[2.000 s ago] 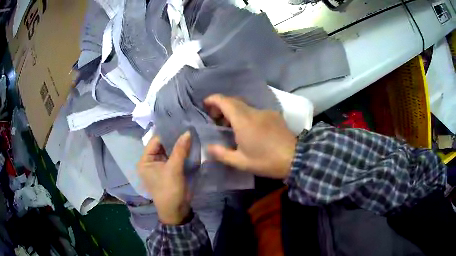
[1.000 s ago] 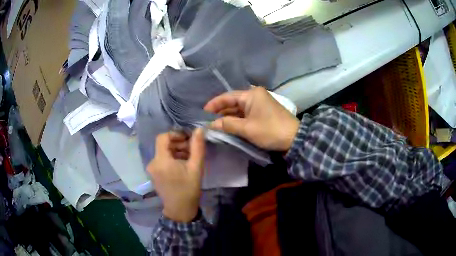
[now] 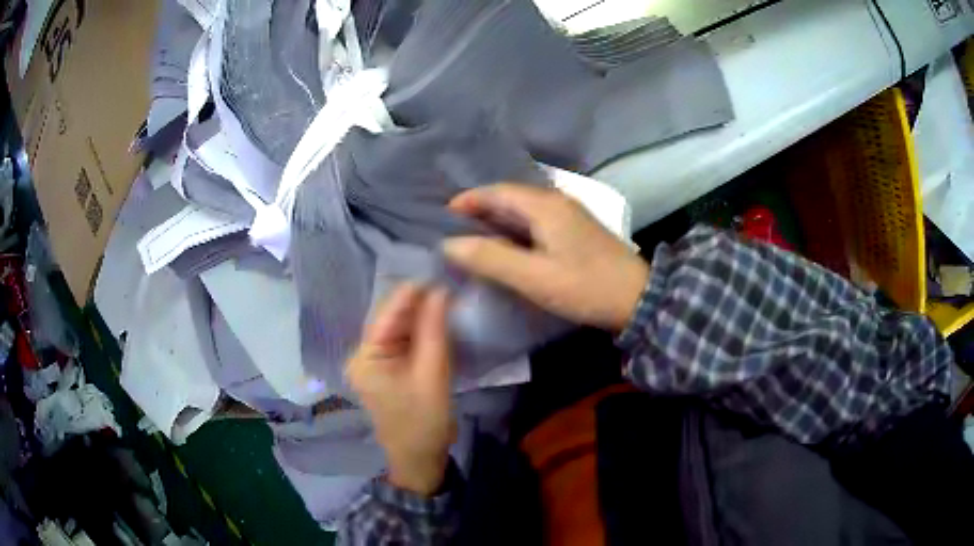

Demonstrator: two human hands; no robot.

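Note:
A thick fanned bundle of grey cut pieces (image 3: 459, 117) lies in front of me, with a white fabric strip (image 3: 331, 126) knotted round it. My right hand (image 3: 561, 251) is on the lower edge of the bundle, with thumb and forefinger pinching grey layers. My left hand (image 3: 411, 373) is just left of and below it, blurred, with thumb and forefinger close together at the lower edge of a grey piece (image 3: 411, 272). Whether the left fingertips grip it is unclear. More grey and pale pieces (image 3: 256, 309) hang at the left.
Brown cardboard (image 3: 80, 139) stands at the left. The white machine table (image 3: 790, 80) runs to the upper right. A yellow basket (image 3: 892, 192) is at the right, with a red object beside it. White scraps (image 3: 69, 411) lie at the lower left over the green floor (image 3: 230, 480).
My left hand has moved right and down from the bundle, and my right hand has shifted slightly. The grey layers between the hands have changed from an edge-on stack to a flatter, blurred flap.

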